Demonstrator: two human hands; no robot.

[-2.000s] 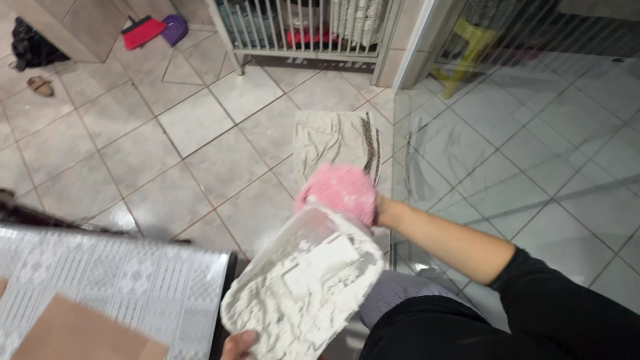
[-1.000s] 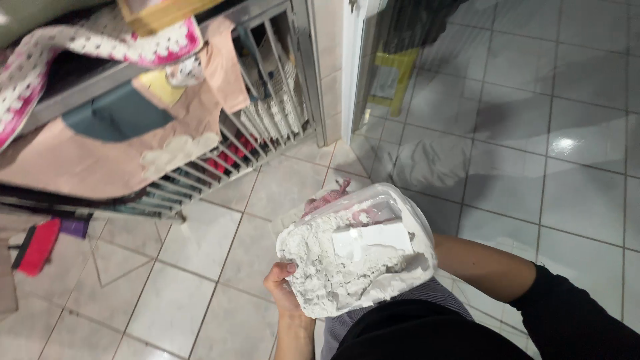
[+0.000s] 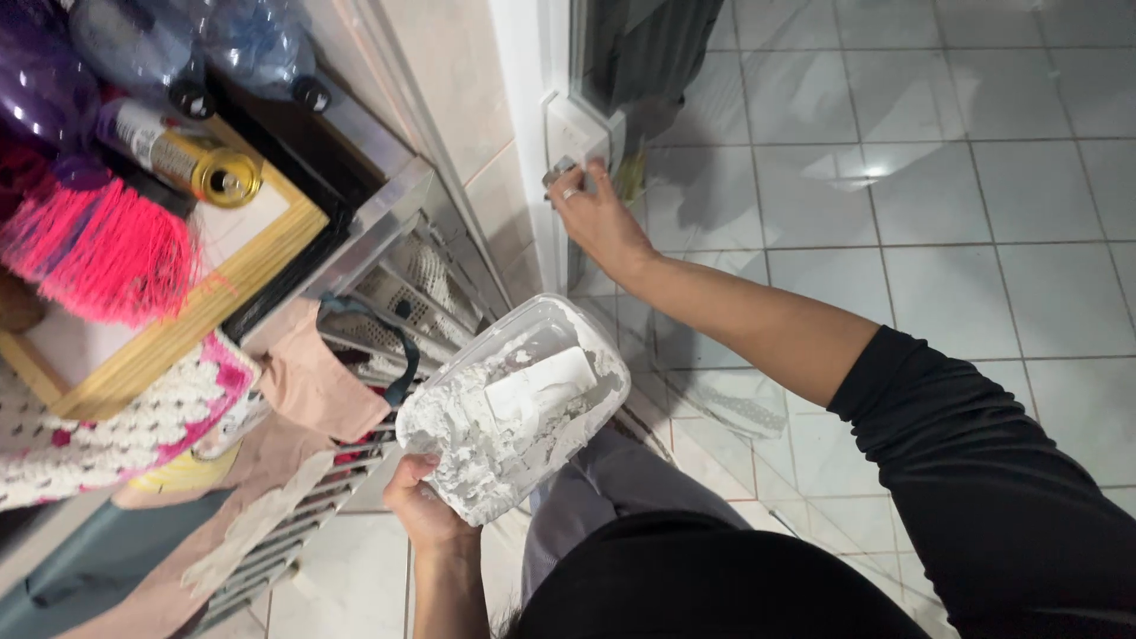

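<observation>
My left hand (image 3: 433, 506) grips the near left corner of a clear plastic tub (image 3: 612, 364). White paste (image 3: 470, 453) lies thick inside it, with a flat white rectangular piece (image 3: 541, 383) resting on top. Ahead of the tub, my right hand (image 3: 590, 200) is at a white lock box (image 3: 577, 133) on the frame of a glass door, its fingers on a small metal key or knob (image 3: 559, 173). The fingers partly hide that metal part. The pink cloth is not seen in this view.
On the left, a metal rack (image 3: 275, 532) holds a wood-framed tray (image 3: 195, 328), a yellow-topped can (image 3: 226, 177), plastic bottles (image 3: 257, 53) and a bright pink brush or fringe (image 3: 106, 248). A crocheted cloth (image 3: 98, 444) hangs there. Floor tiles (image 3: 941, 293) show through the glass (image 3: 710, 328).
My right hand, at a pink cloth beside the tub two seconds ago, is now at the door's lock box. My left hand still holds the tub. The view has swung toward the door.
</observation>
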